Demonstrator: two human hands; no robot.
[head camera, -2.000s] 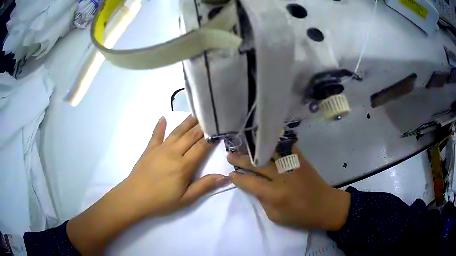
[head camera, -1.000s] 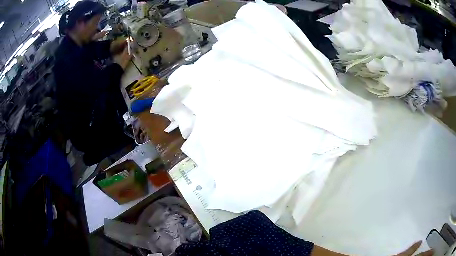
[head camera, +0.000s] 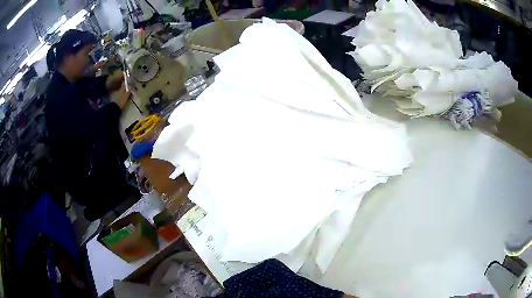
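A large pile of cut pieces (head camera: 291, 139), white and loose, lies on the white machine table (head camera: 431, 215) and fans over its left part. A tied bundle of pieces (head camera: 431, 87) with a bluish tie lies behind it at the upper right. My left sleeve, dark with small dots, shows at the bottom edge, with only a sliver of skin at its end. My left hand is cut off by the edge. My right hand is out of the picture. A small part of the sewing machine (head camera: 523, 286) shows at the lower right corner.
A person (head camera: 81, 122) in dark clothes sits at a neighbouring machine (head camera: 146, 70) on the left. Yellow-handled scissors (head camera: 146, 127) lie near that machine. A small green-orange carton (head camera: 129, 237) and a scrap bin (head camera: 184, 278) are at the lower left. Ruler markings run along the table edge.
Two seconds ago both hands pressed white fabric at the needle. The view has since turned left to the pile. Since one second ago, my left hand has dropped out at the bottom edge.
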